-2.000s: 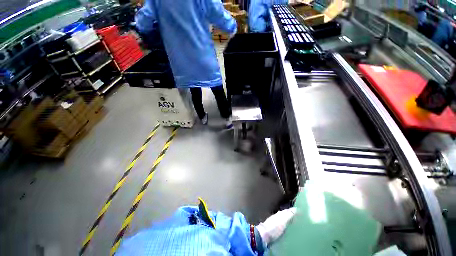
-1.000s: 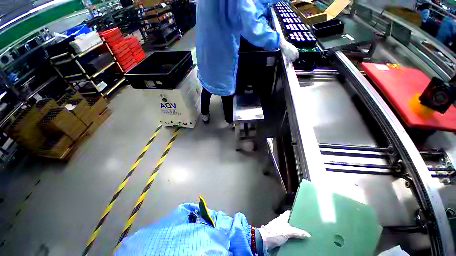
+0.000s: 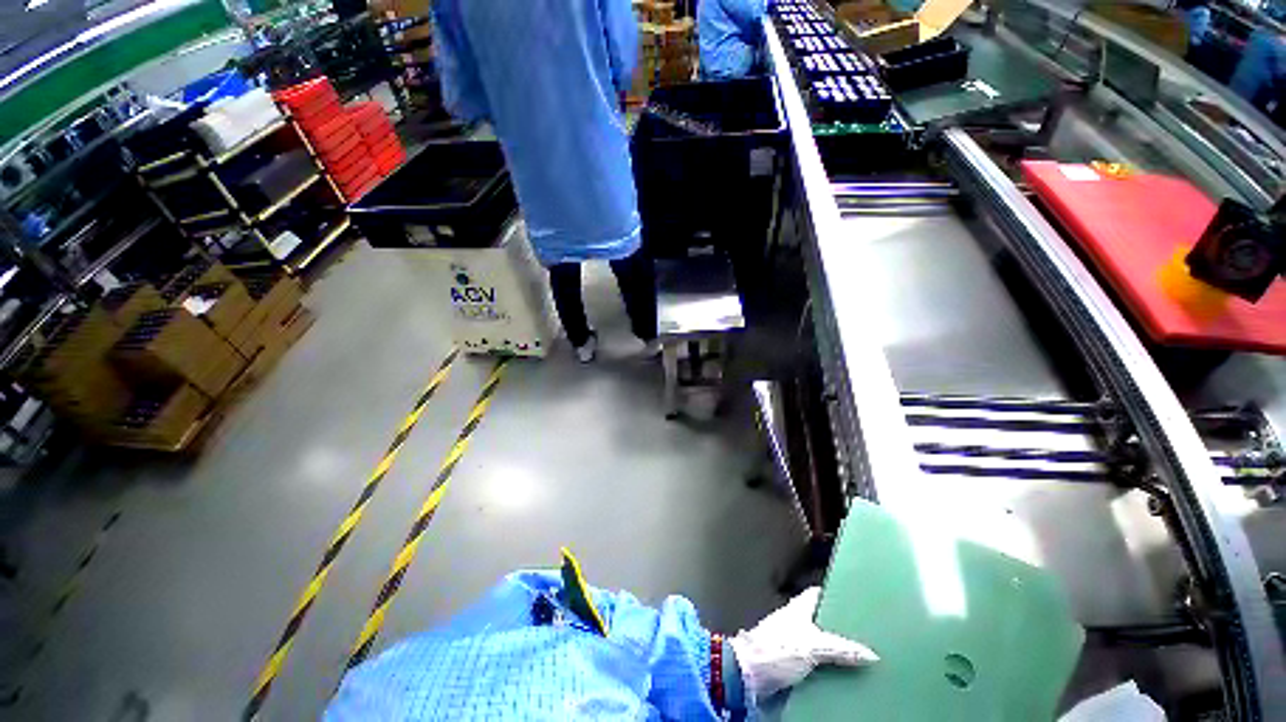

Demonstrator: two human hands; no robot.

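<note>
A pale green sheet (image 3: 938,607) with a small round hole lies across the near end of the conveyor line, at the bottom right. My left hand (image 3: 793,649), in a white glove with a beaded bracelet at the wrist, grips its left edge. The thumb lies on top and the other fingers are hidden behind the edge. A white patch (image 3: 1117,705) shows at the bottom edge, right of the sheet; I cannot tell whether it is my right glove.
Conveyor rails (image 3: 1093,353) run ahead. A red board (image 3: 1164,254) bears a black fan (image 3: 1241,251) at right. Populated boards (image 3: 843,88) stand far along the line. A person in a blue smock (image 3: 543,127) stands between an AGV cart (image 3: 494,303) and a black bin (image 3: 709,169). A stool (image 3: 698,296) stands nearby.
The person ahead moved right to reach the line, then back left, now turned away. The green sheet came into clearer view, and my left thumb shows over its edge.
</note>
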